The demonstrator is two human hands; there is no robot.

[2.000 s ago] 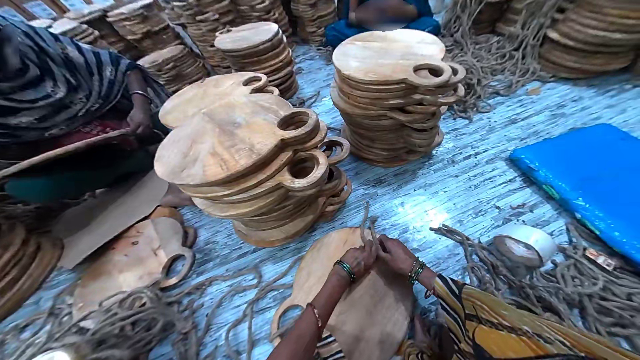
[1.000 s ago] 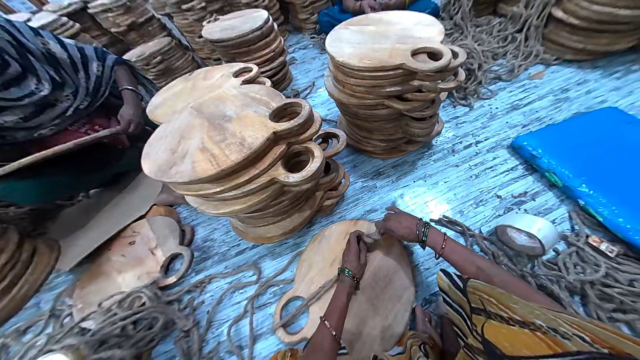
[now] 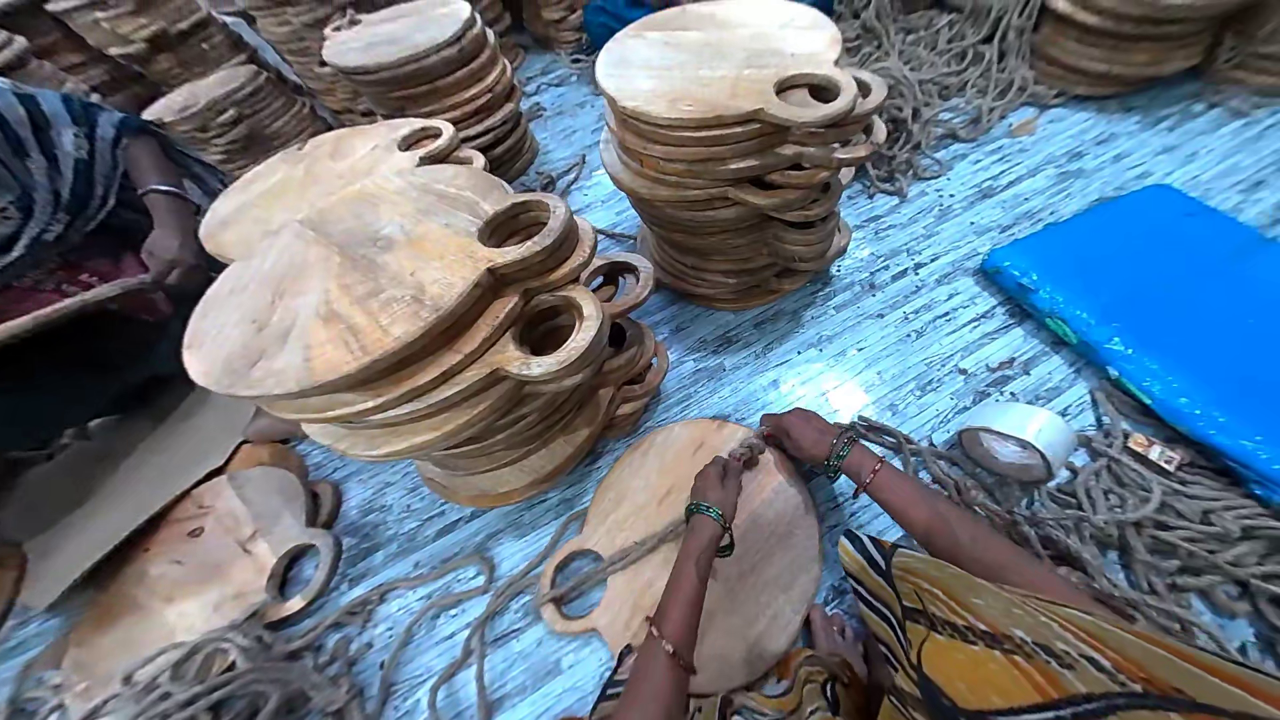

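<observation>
A round wooden board with a ring handle lies before me, its handle toward the lower left. A rope runs from that handle across the board's face to a knotted part near the far edge. My left hand is closed on the rope just below the knotted part. At the board's far right edge, my right hand grips the rope's other side with bent fingers; its fingertips are partly hidden. Both wrists wear bangles.
Stacks of similar boards stand at the left and far side. Loose rope, a tape roll and a blue plastic-covered slab lie at right. A co-worker's hand is at left, above another board.
Two seconds ago both my hands were together with a rope end standing up between them. They have since moved apart, the right one to the board's far right edge.
</observation>
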